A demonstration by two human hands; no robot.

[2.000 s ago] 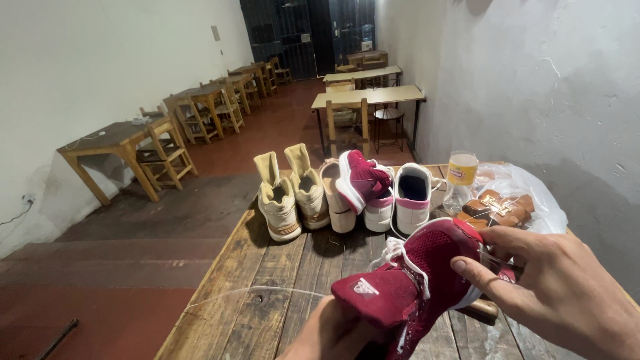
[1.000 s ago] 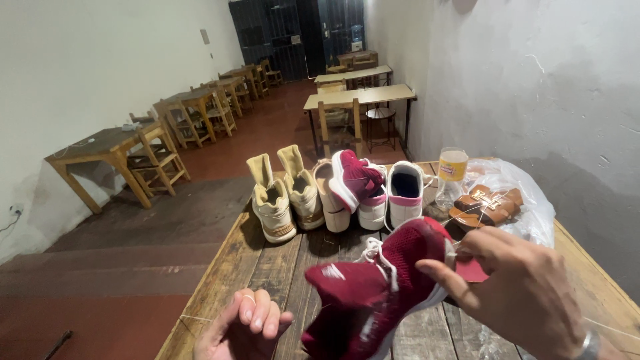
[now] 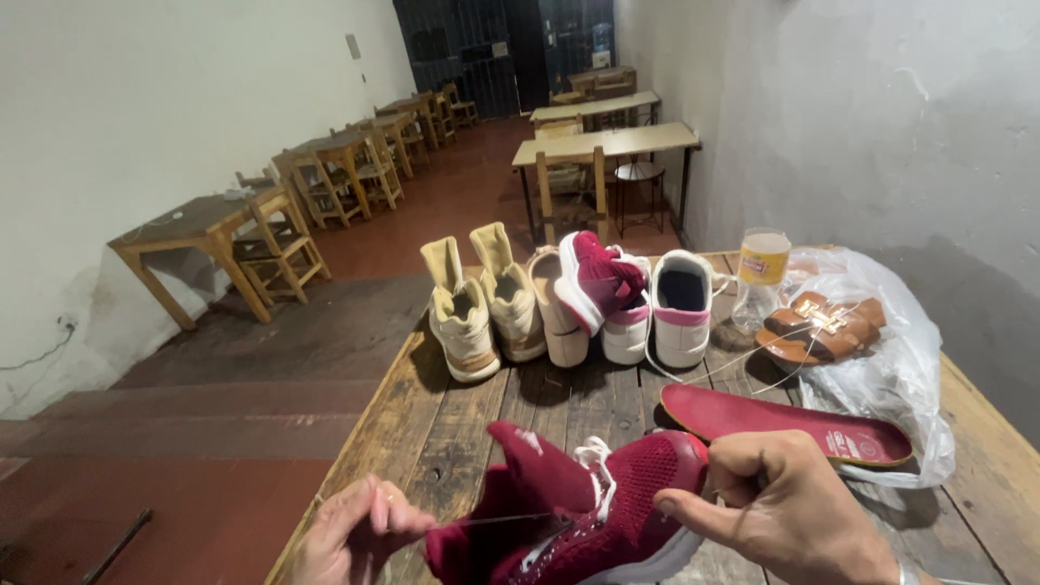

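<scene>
A maroon knit sneaker (image 3: 601, 512) with white laces and a white sole lies at the near part of the wooden table, its toe to the right. At its toe, my right hand (image 3: 772, 496) holds the shoe between thumb and bent fingers. Left of the shoe's opening, my left hand (image 3: 357, 528) pinches a thin thread (image 3: 496, 518) that runs taut into the shoe. A red insole (image 3: 780, 422) lies behind my right hand. The matching maroon sneaker (image 3: 597, 280) rests on top of other shoes in the row.
Cream high-tongued sneakers (image 3: 463, 325), a beige shoe (image 3: 561, 325) and white shoes with pink heels (image 3: 682, 317) line the table's far side. Brown sandals (image 3: 821, 325) lie on a clear plastic bag (image 3: 894, 366), beside a labelled plastic bottle part (image 3: 762, 268). Desks and chairs stand beyond.
My left hand, inside or behind the shoe two seconds ago, has moved out to its left and now draws a thread. The red insole shows more fully.
</scene>
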